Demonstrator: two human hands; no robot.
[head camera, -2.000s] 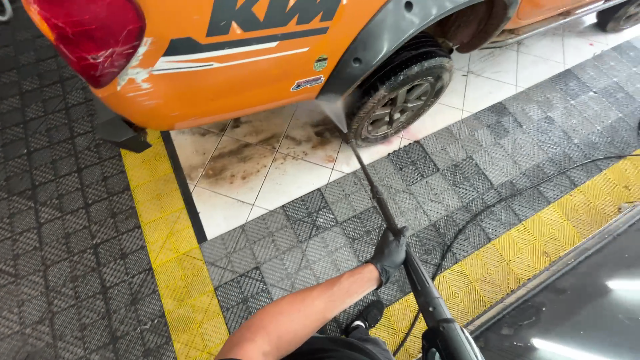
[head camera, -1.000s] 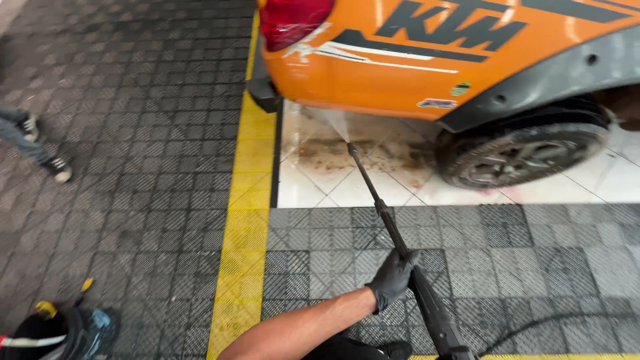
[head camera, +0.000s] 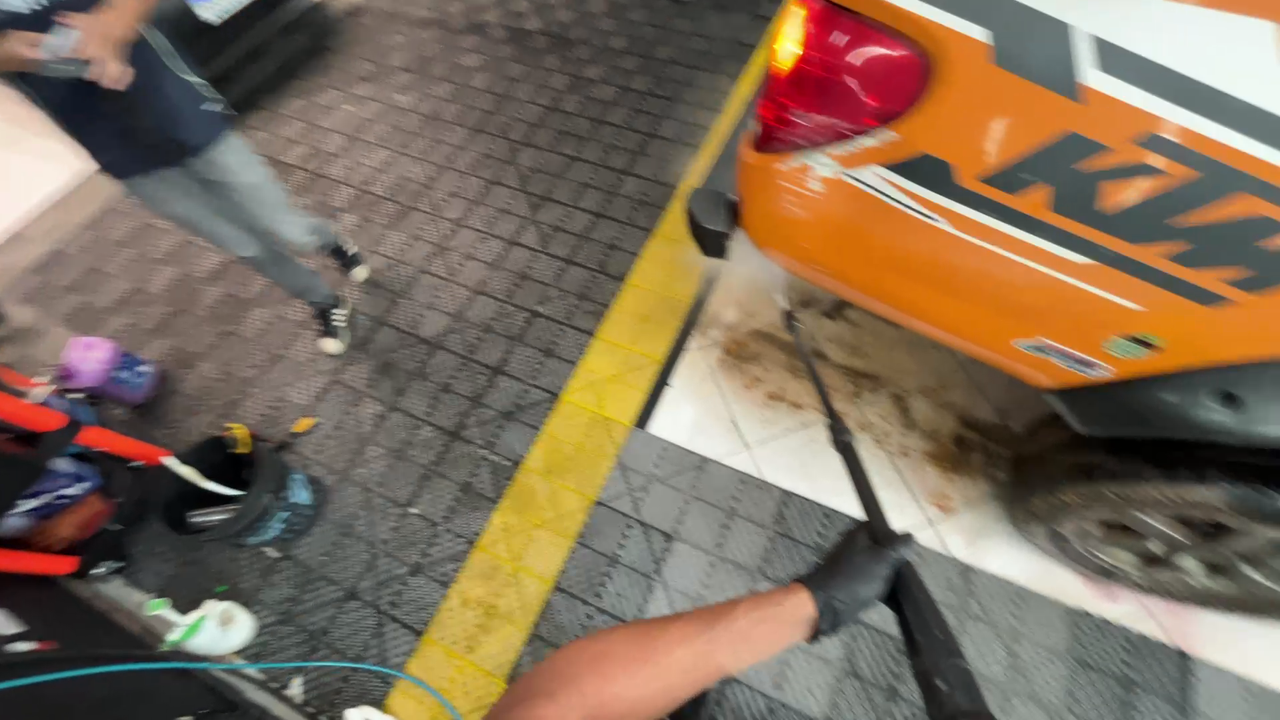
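Observation:
My left hand (head camera: 858, 578), in a black glove, is closed around the black lance of a pressure washer (head camera: 848, 440). The lance slants up and left, and a faint spray leaves its nozzle below the rear corner of an orange vehicle (head camera: 1000, 270). Brown mud (head camera: 870, 390) lies on the white floor tiles (head camera: 690, 400) under the body. A red tail light (head camera: 845, 75) with a lit amber part sits above the nozzle. The dirty rear wheel (head camera: 1165, 535) is blurred at the right. My right hand is outside the view.
A person (head camera: 210, 170) stands at the upper left, holding something small. A black bucket (head camera: 230, 490), a white spray bottle (head camera: 215, 628) and red tubing (head camera: 80, 430) are at the lower left. A yellow strip (head camera: 545, 480) crosses the grey grid floor. A light blue hose (head camera: 250, 665) runs along the bottom.
The spray has moved from beside the rear wheel, along the lower body, to the rear corner. The view has swung left, bringing in the person and the bucket. My left hand keeps hold of the lance.

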